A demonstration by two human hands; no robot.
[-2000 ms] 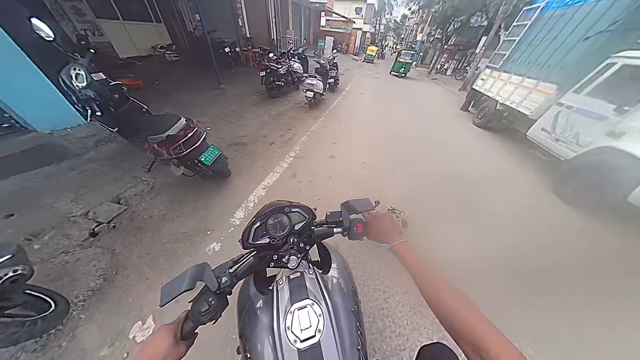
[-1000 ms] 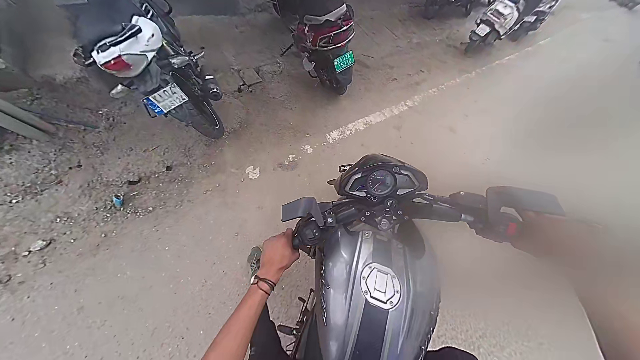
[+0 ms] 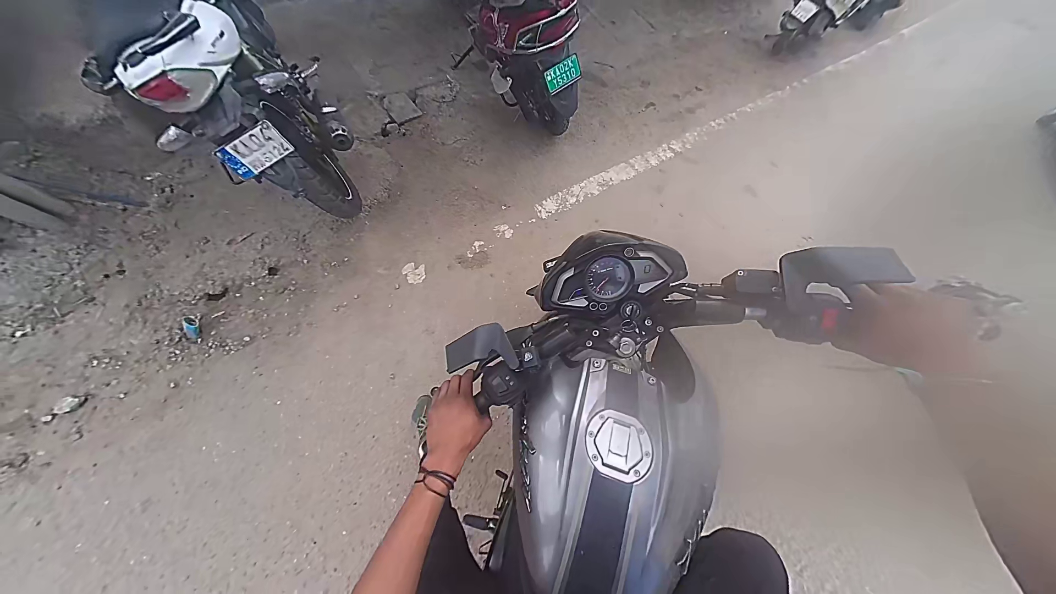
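I sit astride a motorcycle with a grey fuel tank (image 3: 553,462) and a round metal fuel cap (image 3: 619,446). Its instrument cluster (image 3: 609,278) is ahead, with the ignition lock (image 3: 632,311) just below. My left hand (image 3: 456,421) is closed around the left handlebar grip, behind a dark mirror (image 3: 481,347); dark bands circle that wrist. On the right handlebar grip lies my right hand (image 3: 907,330), blurred, its fingers partly behind the right mirror (image 3: 846,268) and close to a red switch (image 3: 829,319).
A white motorcycle (image 3: 177,58) and a red scooter (image 3: 528,29) are parked along the roadside at the upper left, both bearing number plates. Another two-wheeler (image 3: 813,21) stands beyond them. A worn white line (image 3: 627,169) crosses the road ahead; a small blue cup (image 3: 191,327) lies on the dirt.
The view has tipped downward and left since the first frame, so the street ahead and the truck are out of sight. Both hands remain on the handlebar.
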